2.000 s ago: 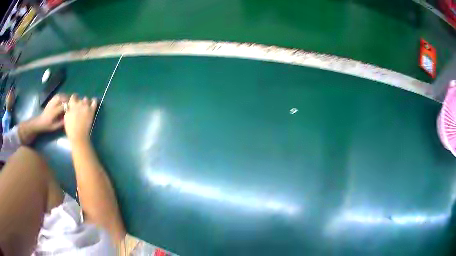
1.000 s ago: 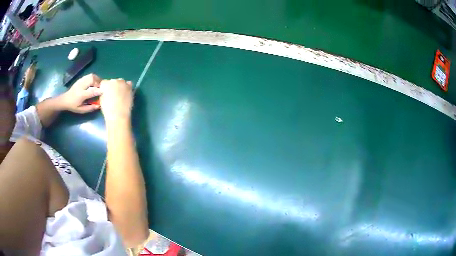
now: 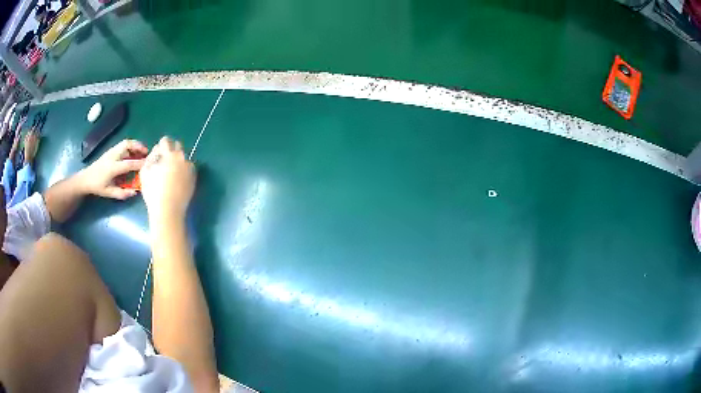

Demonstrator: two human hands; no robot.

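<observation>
My left hand [image 3: 115, 170] is at the left of the view, its fingers around an orange unit [image 3: 131, 181] that shows only in part between the hands. My right hand [image 3: 167, 175] is beside it, fingers bent over the unit's right side. A tiny pale spot shows at the right fingers, too small to name; whether they hold a tool is not clear. Most of the unit is hidden by the hands. Another orange unit [image 3: 622, 87] with a black round part and a pale area lies beyond the rail at the upper right.
A dark oblong object [image 3: 104, 132] and a white oval piece [image 3: 94, 112] lie beyond my left hand. A small pale ring [image 3: 493, 193] lies on the green bench. The whitish rail [image 3: 369, 86] crosses behind. Another person's hands [image 3: 29, 146] with blue sleeves show at far left. A pink edge [image 3: 697, 221] is at right.
The view has shifted back and forth. The orange unit between my hands, hidden at first, now shows partly. The far orange unit appears further left than before.
</observation>
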